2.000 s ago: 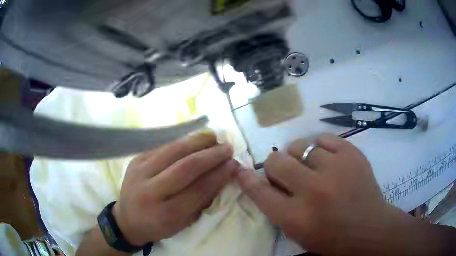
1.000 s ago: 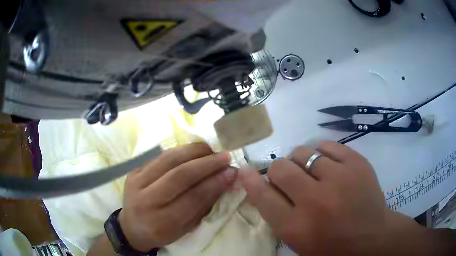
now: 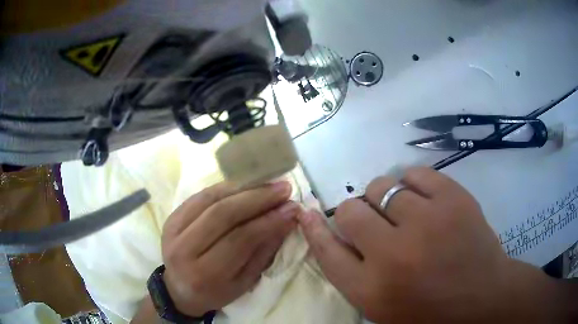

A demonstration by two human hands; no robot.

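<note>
A cream garment piece [image 3: 120, 221] lies bunched on the table below the sewing machine head [image 3: 139, 57]. My left hand [image 3: 222, 240], with a dark band at the wrist, pinches its edge. My right hand [image 3: 405, 247], with a ring, pinches the same edge; the fingertips of both hands nearly meet. The beige block [image 3: 256, 154] on the machine head is just above my left fingertips. The needle plate [image 3: 314, 95] shows behind the head. What the fingertips pinch is partly hidden.
Black thread snips [image 3: 478, 132] lie on the white table to the right, across a dark line. A round metal disc [image 3: 366, 68] is set in the bed. A printed ruler [image 3: 542, 224] runs along the right edge. A grey curved strip [image 3: 76, 221] crosses the left side.
The machine head, beige block and grey strip appear further left in the view, and more of the needle plate shows. Both hands keep pinching the cloth in nearly the same place.
</note>
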